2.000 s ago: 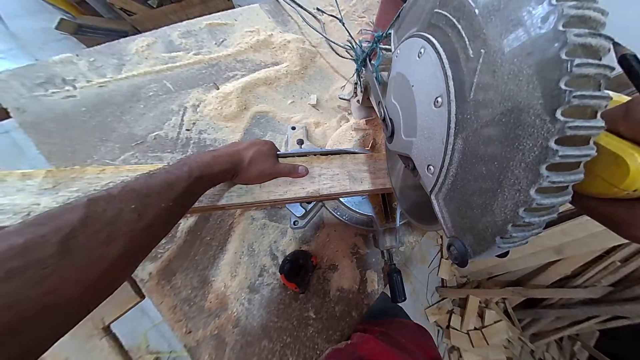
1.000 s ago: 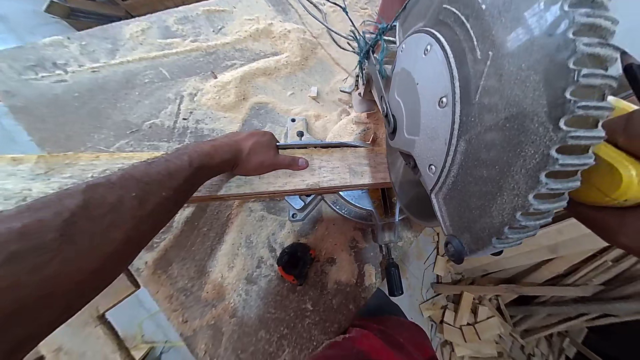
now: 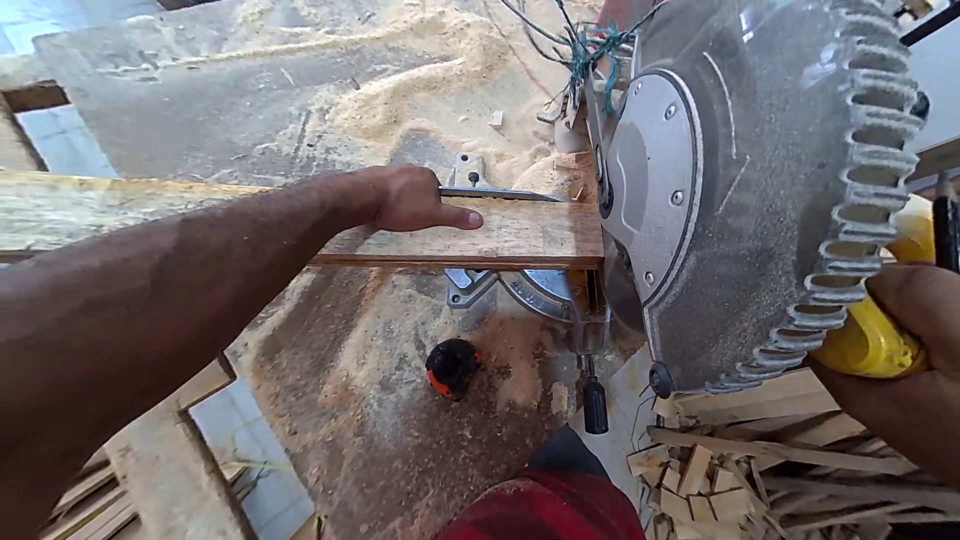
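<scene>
My left hand (image 3: 424, 202) grips a long wooden board (image 3: 517, 229) over its far edge, thumb on top, against the metal fence (image 3: 502, 193) of a miter saw. The board's right end lies at the saw's clear, dusty blade guard (image 3: 772, 150). At the right, my right hand (image 3: 919, 330) is closed around the saw's yellow handle (image 3: 870, 345), partly hidden by the guard. Beneath the board shows the round saw base (image 3: 544, 289), with a black knob handle (image 3: 595, 406) at its front. The lower part of the blade is partly hidden.
A black and orange tape measure (image 3: 452, 367) sits on the dusty tabletop (image 3: 375, 465) near me. Sawdust (image 3: 420, 90) is heaped behind the fence. Teal cord (image 3: 592, 52) is tangled at the saw's rear. Wood offcuts (image 3: 712, 487) are piled at lower right.
</scene>
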